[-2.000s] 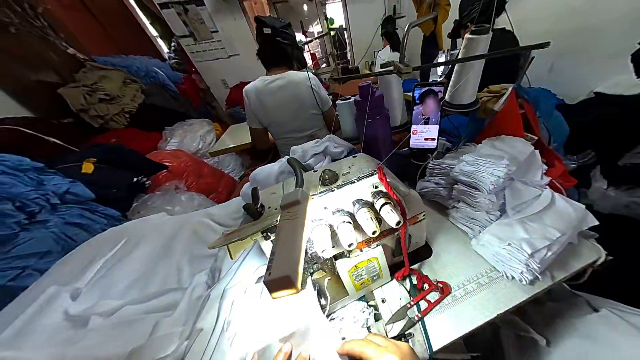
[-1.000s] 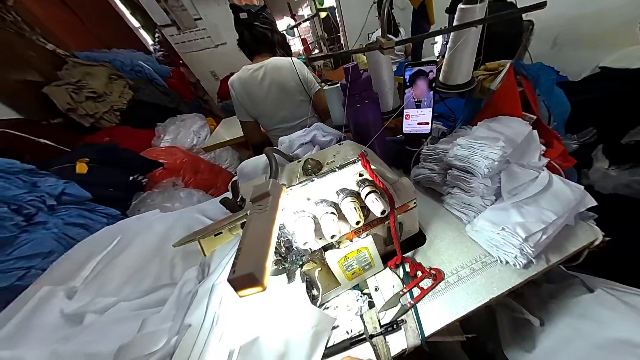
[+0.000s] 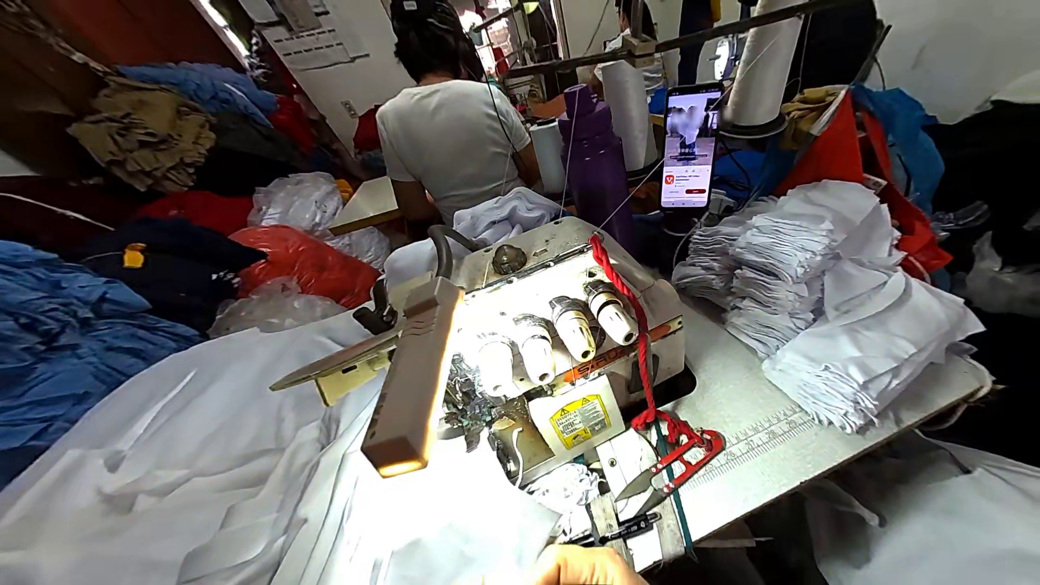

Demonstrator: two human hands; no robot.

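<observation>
At the bottom edge, part of my right hand (image 3: 587, 566) shows beside the brightly lit white fabric (image 3: 463, 512); its fingertips are cut off or unclear, so its hold cannot be told. My left hand is out of view. Just ahead stands a serger-type sewing machine (image 3: 650, 313) with a row of tension knobs (image 3: 573, 329) and a lamp bar (image 3: 414, 378) over the fabric. Red-handled thread snips (image 3: 695, 459) hang on a red cord (image 3: 638, 325) at the machine's right front. A black pen (image 3: 626, 528) lies just beyond my right hand.
Stacked white fabric pieces (image 3: 780, 268) lie on the table (image 3: 756, 414) at right. Behind the machine are a purple bottle (image 3: 597, 171), a lit phone (image 3: 689, 150) and thread cones (image 3: 764, 73). A seated person (image 3: 451, 146) faces away. Blue cloth (image 3: 73, 349) is heaped at left.
Two seconds ago the fingers of both hands showed at the bottom edge; now only my right hand shows. The phone's picture has changed.
</observation>
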